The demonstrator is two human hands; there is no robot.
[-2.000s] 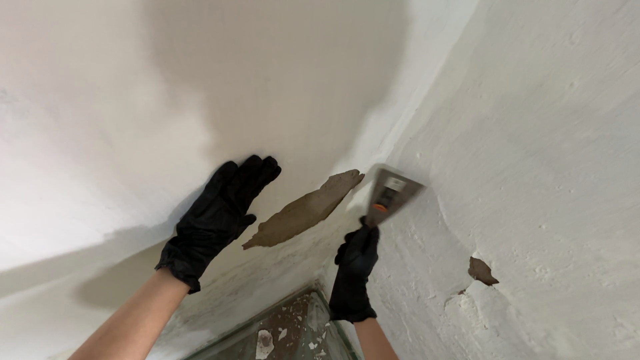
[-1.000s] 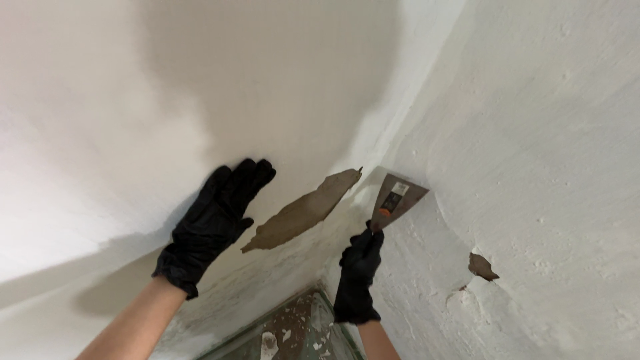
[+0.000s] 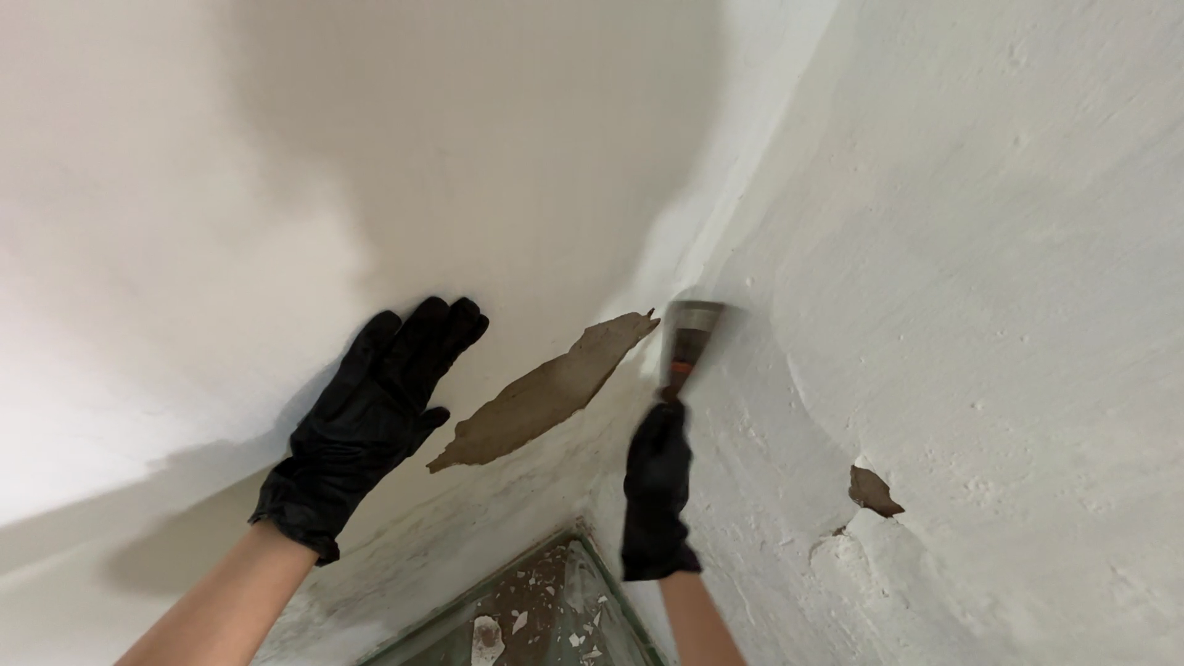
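My left hand [image 3: 370, 425], in a black glove, lies with its palm toward the white left wall [image 3: 518, 231], fingers extended and holding nothing. My right hand [image 3: 659, 490], also gloved in black, grips a putty knife [image 3: 692, 338] whose wide metal blade points up and is blurred. The blade is at the corner where the two walls meet; whether it touches the surface I cannot tell. Between my hands, a long bare patch [image 3: 546, 398] of brown-grey material shows where the coating is gone from the left wall.
The rough white right wall [image 3: 971, 277] has a small brown chipped hole [image 3: 873, 491] with cracked coating around it. Low in the corner, a green-edged surface [image 3: 546, 592] carries scattered white flakes. Shadows fall across the left wall.
The putty knife has swung left, from over the right wall toward the corner, and its blade has turned. My left hand has stayed in about the same place.
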